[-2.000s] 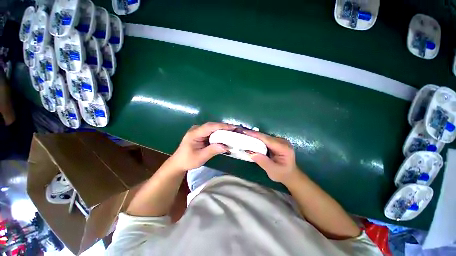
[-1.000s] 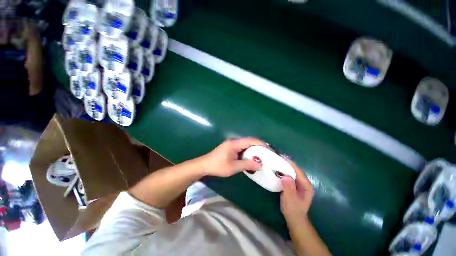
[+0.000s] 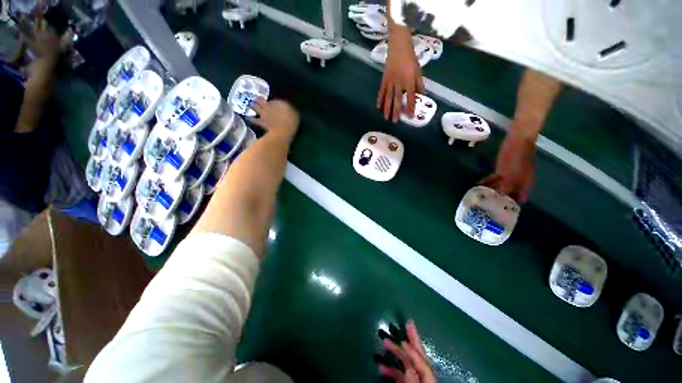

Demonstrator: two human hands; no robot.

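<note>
My left hand (image 3: 275, 118) is stretched out at the upper left, its fingers at the edge of a white back housing (image 3: 248, 94) with a blue part; I cannot tell if it grips it. My right hand (image 3: 410, 360) is low in the frame, cut by the bottom edge, fingers apart and empty. A white unit (image 3: 378, 155) with two dark round spots and a grille lies face up on the dark green surface beyond the white strip.
A tiered stack of housings (image 3: 158, 191) stands at left, above a cardboard box (image 3: 97, 280). Another person's hands touch a housing (image 3: 487, 215) and a unit (image 3: 420, 110) across the line. More housings lie at right. A metal post (image 3: 332, 21) stands at the far side.
My left hand has left the white unit I held and moved to the upper left. My right hand has opened and is lower. The view has shifted, showing the line's far side and another person's hands.
</note>
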